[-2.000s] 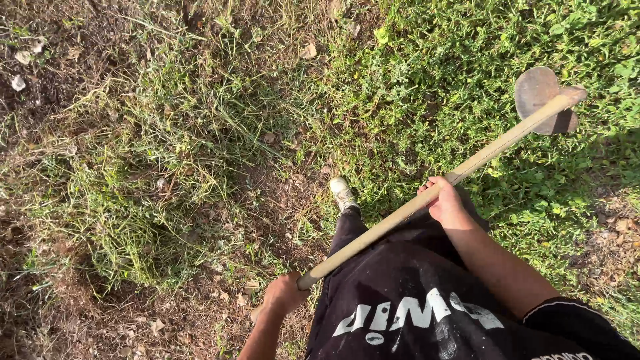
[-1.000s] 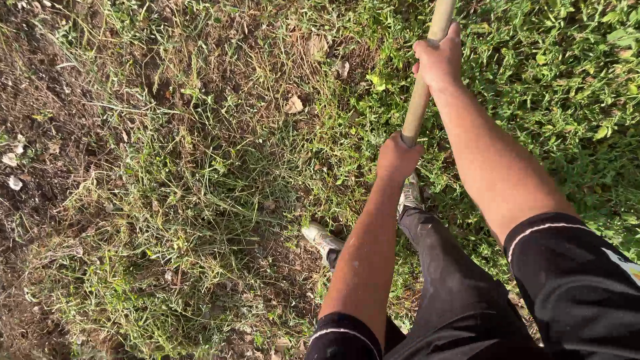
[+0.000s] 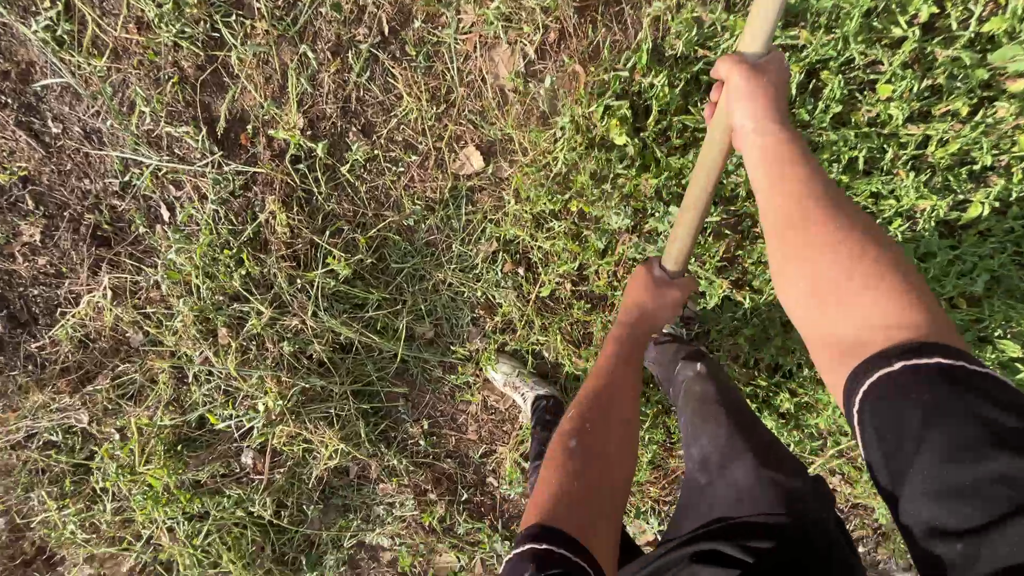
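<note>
A pale wooden hoe handle (image 3: 700, 188) slants from the lower middle up past the top edge of the view, where the metal head is out of sight. My left hand (image 3: 656, 296) is closed around the handle's lower end. Farther up the same handle my right hand (image 3: 750, 92) grips it, with both arms stretched forward. Green weeds (image 3: 888, 144) lie beyond and to the right of the hands.
Cut and wilted grass (image 3: 304, 320) covers the ground at the left and middle, with bare brown soil (image 3: 40, 200) at the far left. A dry leaf (image 3: 468, 160) lies near the top middle. My light shoe (image 3: 518, 382) stands beside my left forearm.
Two seconds ago the handle lay across my body with its metal head visible at the upper right. Both hands have since swung forward with it, and the head has left the view.
</note>
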